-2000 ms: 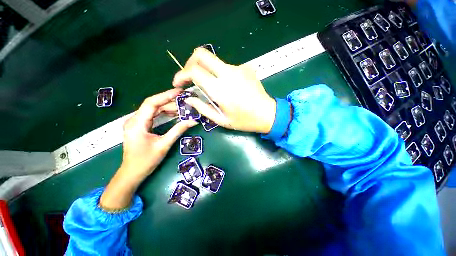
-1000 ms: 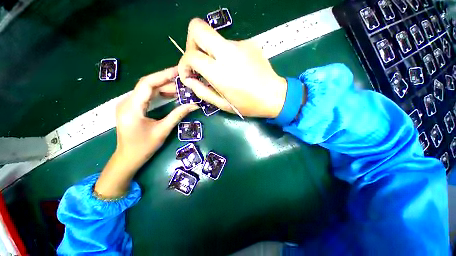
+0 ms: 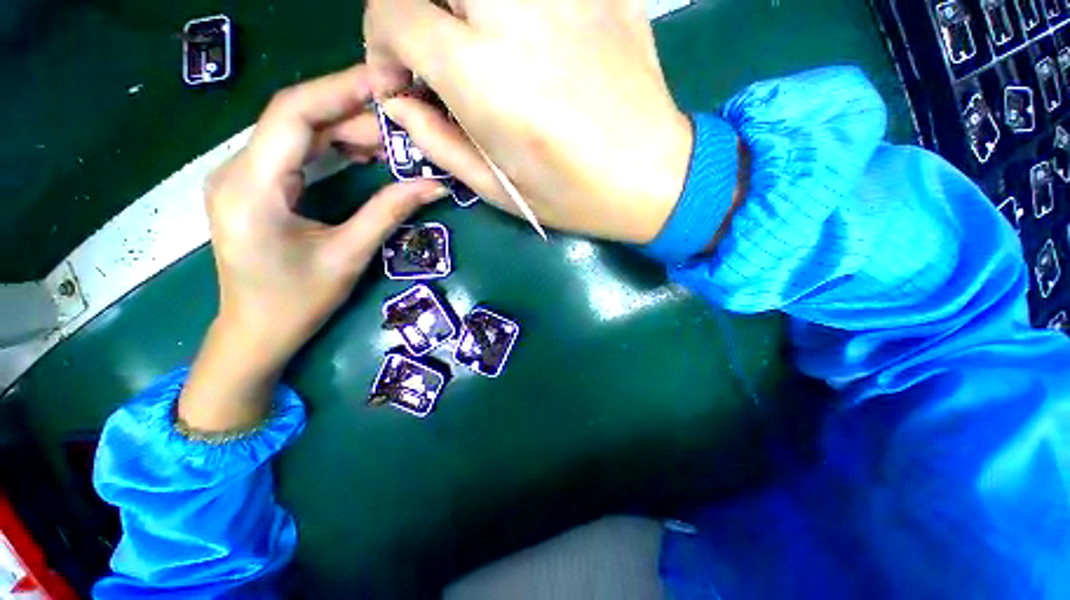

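My left hand [image 3: 288, 193] holds a small electronic module [image 3: 405, 155] between thumb and fingers, above the pale rail's near edge. My right hand [image 3: 528, 100] is over the same module, its thumb at the module's upper right; its upper part is cut off by the top edge. It also holds a thin pale wooden stick [image 3: 512, 188] whose lower end sticks out below the palm. Another module [image 3: 466, 193] shows partly beneath my right hand. Several loose modules [image 3: 418, 251] lie on the glossy green near surface below my hands.
A white rail [image 3: 153, 240] crosses behind my left hand, with a metal bracket [image 3: 29, 311] at left. One module [image 3: 209, 49] lies on the green belt [image 3: 94, 129]. A black tray [image 3: 939, 88] of modules stands at right. A red-edged object [image 3: 35, 563] is at lower left.
The view has shifted, so hands, rail and loose modules sit higher and more to the left. The belt module near my right hand is no longer visible. Both hands keep their hold.
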